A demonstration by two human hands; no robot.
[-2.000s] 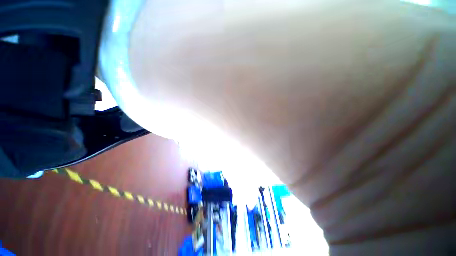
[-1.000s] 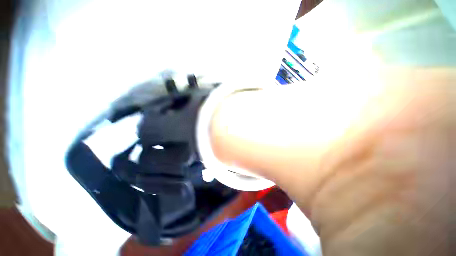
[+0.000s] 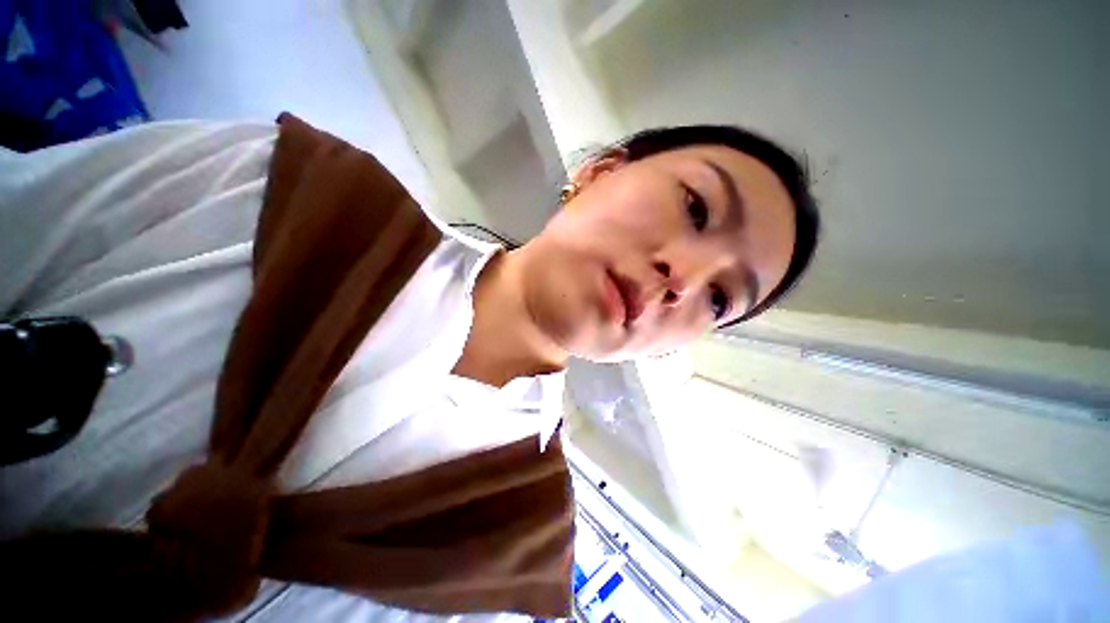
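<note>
No hand shows in the picture, and neither of my hands can be made out. A person in a white collared shirt [image 3: 134, 262] with a brown knotted cloth [image 3: 353, 262] over the shoulders fills the near view, seen from below and tilted sideways. A black rounded object [image 3: 46, 387] with a small shiny round part stands at the left edge in front of the shirt. It is cut off by the edge, and I cannot tell what it is.
A pale ceiling with beams [image 3: 925, 183] spans the right side. A ceiling fan [image 3: 852, 548] shows at the lower right. A blurred pale surface [image 3: 986, 584] lies in the bottom right corner. A blue patterned item [image 3: 73, 67] shows at the top left.
The view has swung from the floor, the black harness and a large near hand up to the person and the ceiling. The hand and blue bin are out of view.
</note>
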